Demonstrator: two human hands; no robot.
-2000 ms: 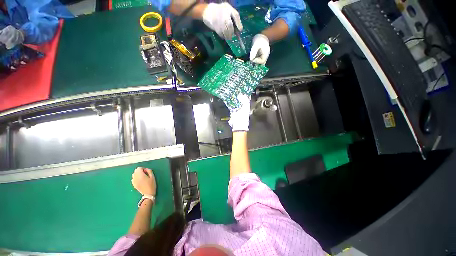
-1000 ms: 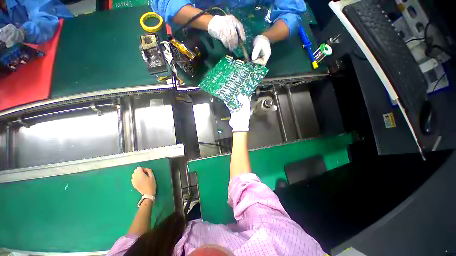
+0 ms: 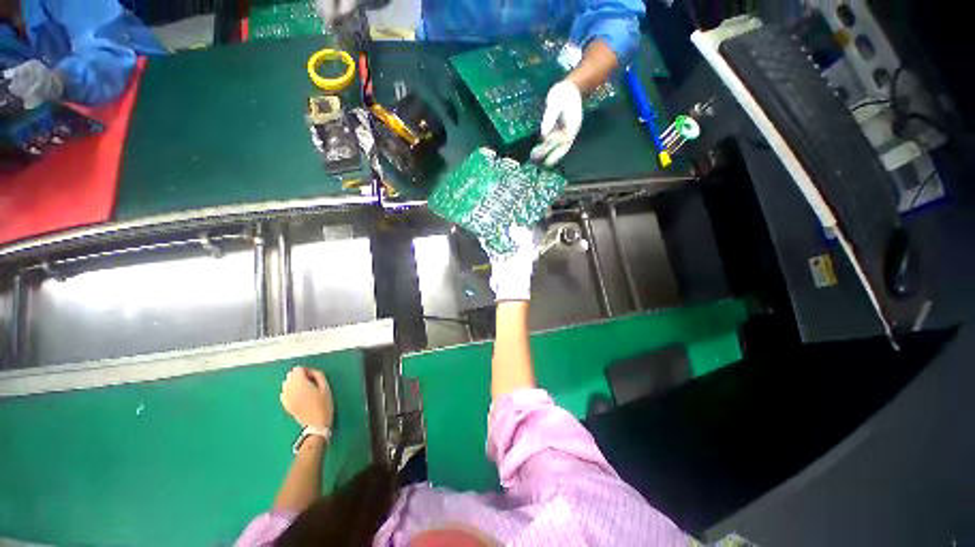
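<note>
A green populated circuit board [image 3: 494, 197] is held out over the conveyor's far edge. My right hand [image 3: 513, 265], in a white glove, grips its near corner from below. A coworker's gloved hand [image 3: 560, 120] is beside the board's far right edge; I cannot tell if it touches. My left hand [image 3: 307, 396], bare with a white wristband, rests loosely curled on the green bench [image 3: 192, 449]. It holds nothing that I can see. A second, larger green board [image 3: 505, 91] lies on the far bench behind the held one.
The metal conveyor [image 3: 160, 288] runs across the middle. On the far bench are a yellow tape roll [image 3: 331, 69], a tool stand with cables [image 3: 411, 126], a blue-yellow tool [image 3: 646, 115] and a solder spool [image 3: 685, 128]. A keyboard [image 3: 804, 118] and mouse [image 3: 901, 265] are at right.
The coworker's other gloved hand has moved from the board to the left, up by the tool stand, uncovering the larger board behind. My right hand keeps its hold; my left hand stays put.
</note>
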